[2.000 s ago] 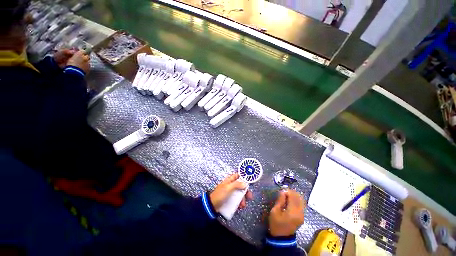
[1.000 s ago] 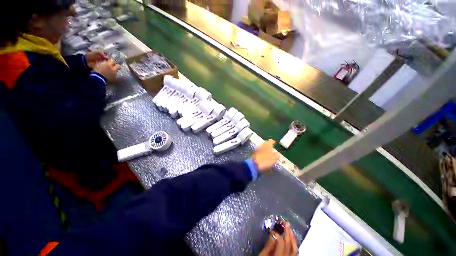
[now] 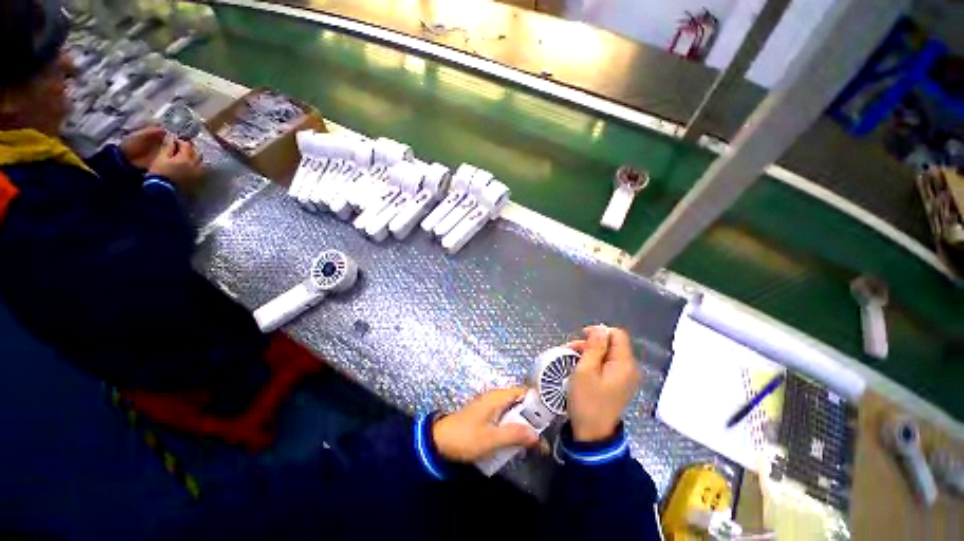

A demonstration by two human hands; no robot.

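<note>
A white handheld fan (image 3: 536,407) is held over the silvery mat, its round slotted head up and to the right. My left hand (image 3: 488,426) is closed around its handle. My right hand (image 3: 605,383) is at the right edge of the fan head, fingertips pinched together near the rim; whether a small part is between them cannot be told. The pile of small caps is not visible, and my right hand covers that area.
White fans (image 3: 391,190) lie overlapping along the belt edge. One fan (image 3: 309,288) lies left on the mat. Papers (image 3: 710,391), a blue pen (image 3: 756,400) and a yellow object (image 3: 697,500) are right. Fans lie on the green belt (image 3: 529,137). A neighbouring person sits left.
My left hand has come back from the belt edge and now holds a fan. My right hand has moved up to its head. The waiting row is shorter at its right end.
</note>
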